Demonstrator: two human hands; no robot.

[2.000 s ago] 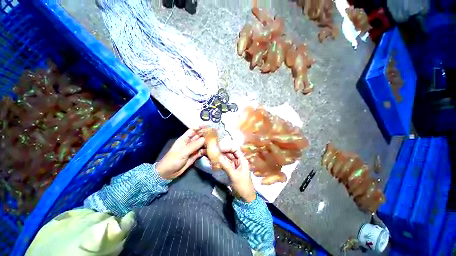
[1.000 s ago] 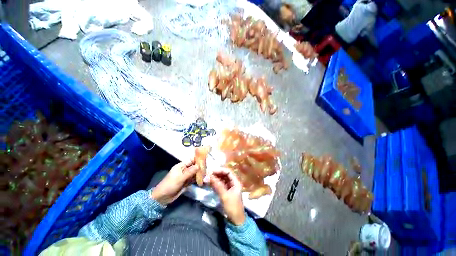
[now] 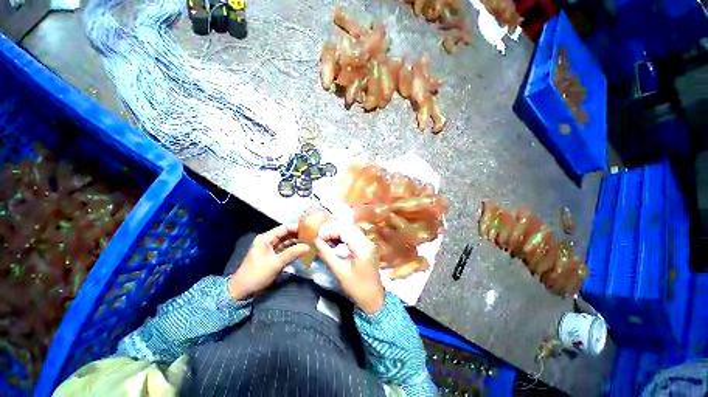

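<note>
My left hand (image 3: 264,260) holds a finger-long translucent orange-brown piece (image 3: 312,226) by its side, just over the table's front edge. My right hand (image 3: 353,260) is at the same piece, fingertips pinched against its right side. The fingers cover part of the piece, and I cannot tell whether a small tool or strip is between them. A heap of the same orange-brown pieces (image 3: 396,213) lies on a white sheet (image 3: 425,172) just beyond my right hand. A cluster of dark round discs (image 3: 303,172) lies beside the sheet, to its left.
Pale cord hanks (image 3: 186,89) and black-and-yellow items (image 3: 219,18) lie left. More orange pieces (image 3: 376,74) lie beyond and in a row (image 3: 532,248) right. A small black tool (image 3: 463,262), white tub (image 3: 582,333), large blue crate (image 3: 116,256) and stacked blue crates (image 3: 633,233) surround my hands.
Both hands stay on the orange piece; my right hand's fingers now overlap its upper right side and the piece is turned. The camera view has shifted, moving the whole table in the frame.
</note>
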